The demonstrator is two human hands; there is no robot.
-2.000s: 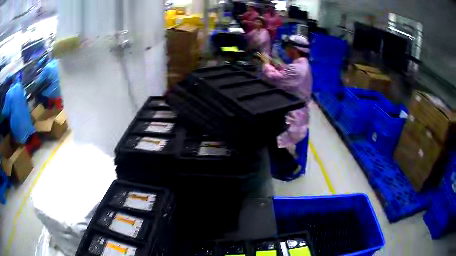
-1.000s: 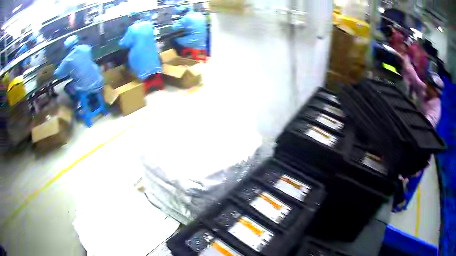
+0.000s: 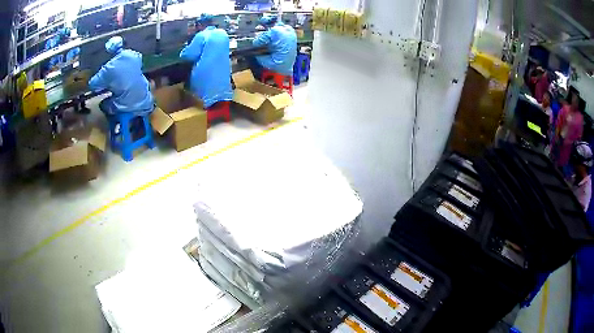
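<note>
Neither of my hands shows. The nearest black component tray [image 3: 426, 311] lies at the bottom right, with packed electronic units [image 3: 384, 303] in its pockets, each with a white label and an orange stripe. Behind it, another black tray stack [image 3: 423, 224] holds similar labelled units [image 3: 454, 213]. Empty black trays [image 3: 553, 195] lie askew on top at the right. The lower edge of the picture cuts off the nearest tray.
A white film-wrapped stack [image 3: 280, 227] stands left of the trays, before a white pillar [image 3: 378, 110]. White sheets [image 3: 166, 299] lie low beside it. Workers in blue smocks [image 3: 210, 62] are at a line behind open cartons [image 3: 185, 127]. People in pink are at far right.
The view has swung left, so the trays now lie at the right. The blue tote and the nearby yellow-green cards seen two seconds ago have left the view. No handling is visible.
</note>
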